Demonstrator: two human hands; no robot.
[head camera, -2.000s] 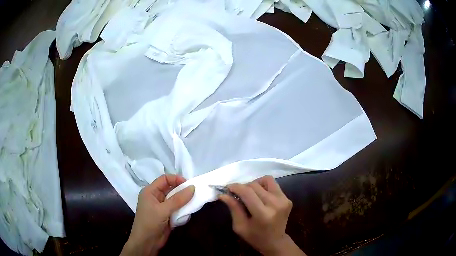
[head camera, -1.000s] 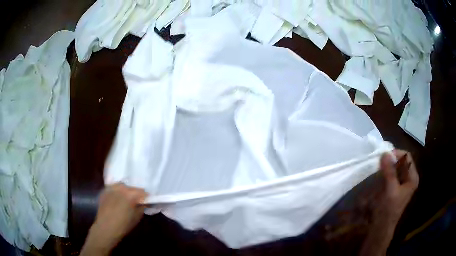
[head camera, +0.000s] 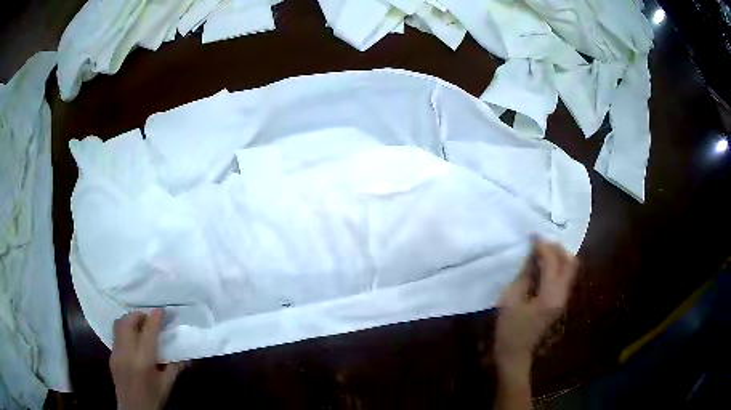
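Observation:
A white, thin shirt (head camera: 321, 216) lies folded over on itself in front of me, its long straight double-layer strip (head camera: 337, 316) along the near side. My left hand (head camera: 143, 352) grips the shirt's near left corner. My right hand (head camera: 535, 296) is at the near right end of the strip, fingers bent and slightly blurred over the cloth. Whether it pinches the cloth is unclear, and no snips can be made out in it. A small dark mark (head camera: 287, 303) shows just above the strip, left of the middle.
A large heap of cream-white shirts (head camera: 553, 48) lies along the far side, with cuffs and sleeves hanging toward me at the right. A flatter side stack (head camera: 28, 232) lies at the left edge. The tabletop (head camera: 321, 384) is dark brown and shiny, with a yellowish edge at the right.
The shirt, first bunched between my hands and then stretched in the air, now lies flatter and folded on the table. My right hand has moved left and inward; my left hand lower and further left.

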